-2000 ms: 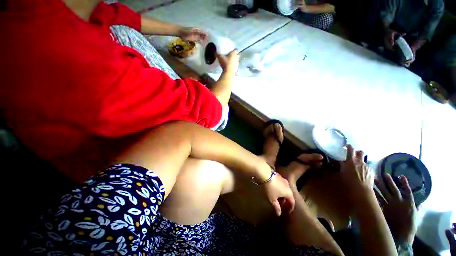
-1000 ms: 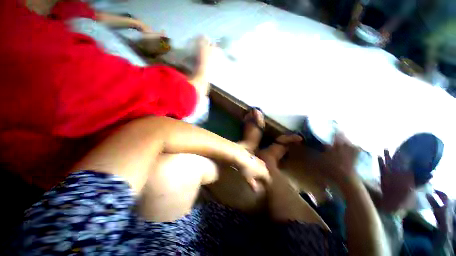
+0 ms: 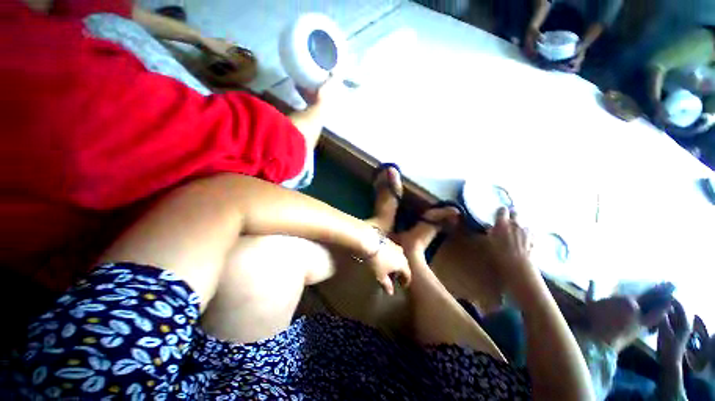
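A round white bowl (image 3: 484, 202) with a dark rim is tilted at the table's near edge, right of centre. My right hand (image 3: 511, 236) grips its lower right edge, with the fingers on the rim. My left hand (image 3: 390, 266), with a bracelet at the wrist, rests empty over my bare leg, its fingers loosely curled and slightly apart. A faint pale disc (image 3: 555, 247) lies on the table just right of my right hand.
A red-sleeved worker at left holds a white bowl (image 3: 313, 51) near a yellow-brown piece (image 3: 235, 69). At right, another person's hands hold a dark lid (image 3: 655, 301). Workers across the white table (image 3: 470, 102) hold white bowls (image 3: 557, 45).
The view has shifted and sharpened. The white bowl at my right hand now shows a dark rim and is tilted. The red-sleeved worker's bowl is raised. The dark lid at right has turned nearly edge-on.
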